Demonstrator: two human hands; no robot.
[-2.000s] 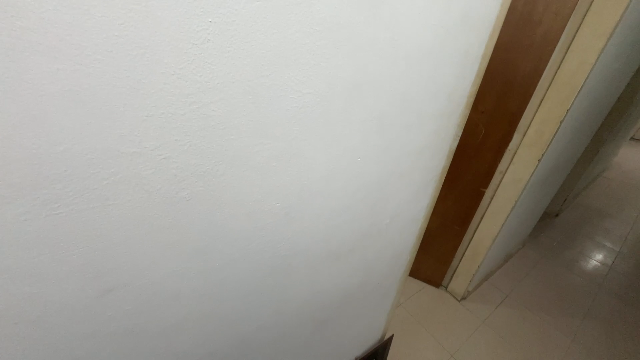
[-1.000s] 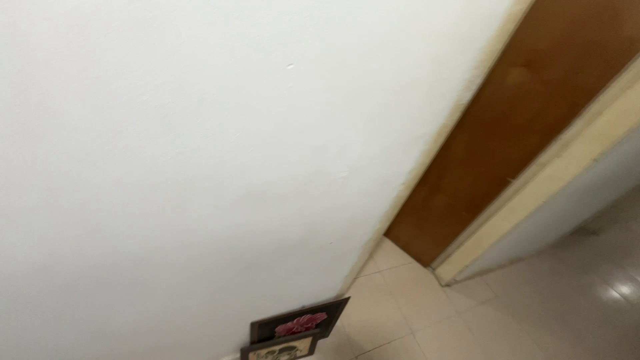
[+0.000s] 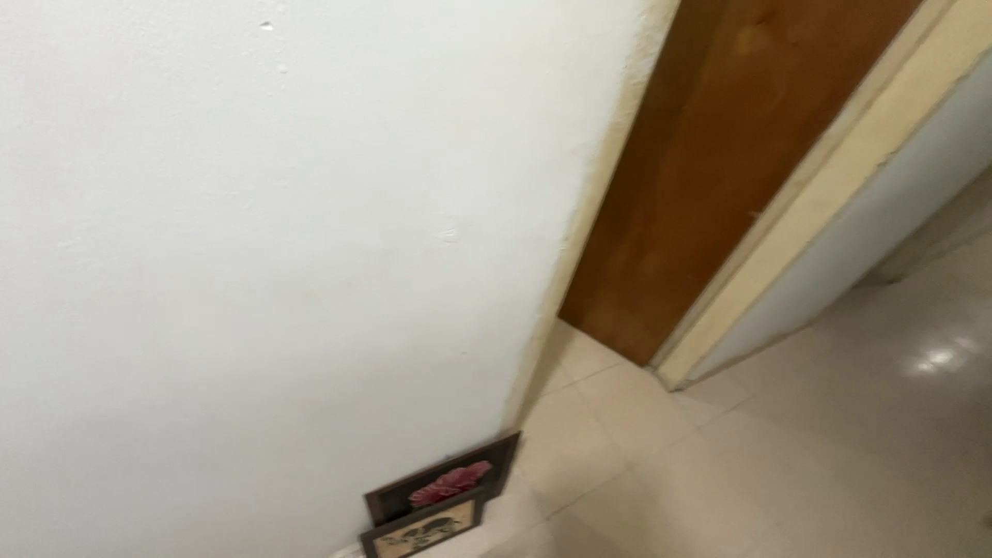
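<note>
Neither my left hand nor my right hand shows in the head view. At the bottom, a dark-framed picture of a pink flower [image 3: 451, 483] leans at the foot of a white wall [image 3: 294, 256]. A smaller framed picture with a dark design on a tan ground [image 3: 426, 533] stands in front of it and overlaps its lower part. The bottom edge of the view comes close to the smaller frame.
Right of the wall is a brown wooden door [image 3: 697, 170] beside a cream door frame [image 3: 821, 194]. A pale tiled floor [image 3: 659, 457] runs along the right, with light reflected on it. A grey-white wall [image 3: 876, 217] continues beyond the frame.
The view has shifted, so both framed pictures now show at the bottom; two seconds ago only a dark corner showed there. No hand appears in any frame.
</note>
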